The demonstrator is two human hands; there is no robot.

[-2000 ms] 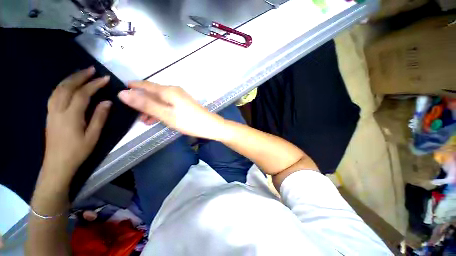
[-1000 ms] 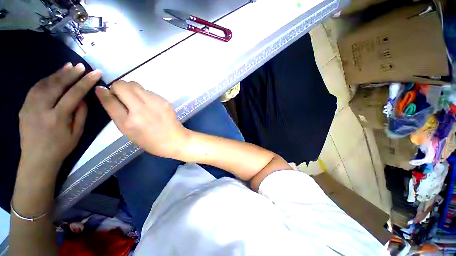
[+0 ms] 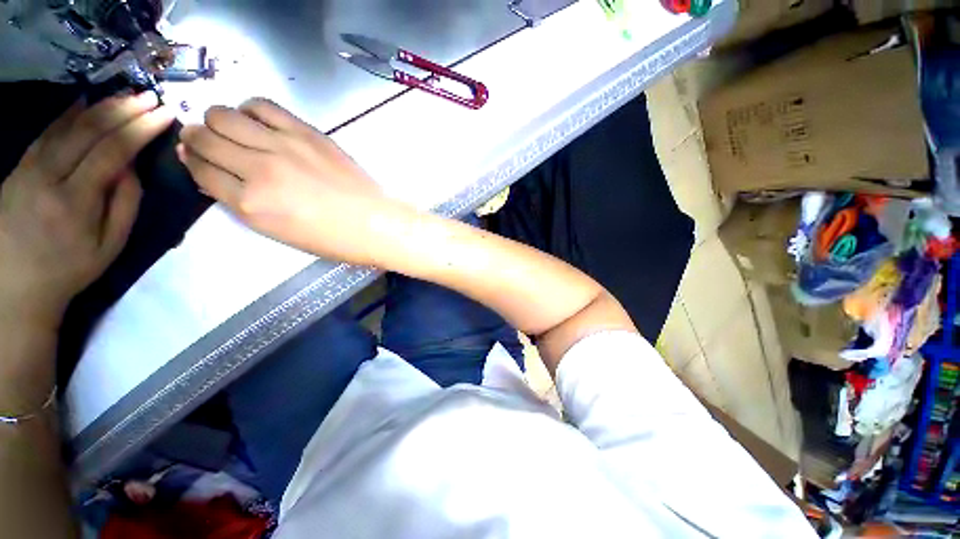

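The black fabric piece [image 3: 158, 195] lies on the white machine table at the left, partly hidden by my left hand. My left hand [image 3: 74, 190] rests flat on it, thumb apart, fingertips close by the presser foot [image 3: 190, 65]. My right hand [image 3: 268, 174] is at the fabric's right edge, with bent fingers and fingertips together on that edge; the exact grip is partly hidden. Thread snips [image 3: 421, 74] with red handles and silver blades lie on the table to the right of the machine, untouched.
A ruler strip [image 3: 505, 168] runs along the table's front edge. Red and green coils [image 3: 686, 6] lie at its far end. Black cloth [image 3: 621, 211] hangs beyond my legs. A cardboard box [image 3: 816, 116] and bagged coloured scraps [image 3: 842, 253] are at the right.
The fabric and both hands have moved up and left towards the presser foot. Less fabric shows on the table. My right hand's fingers are more bent than in the earliest frame.
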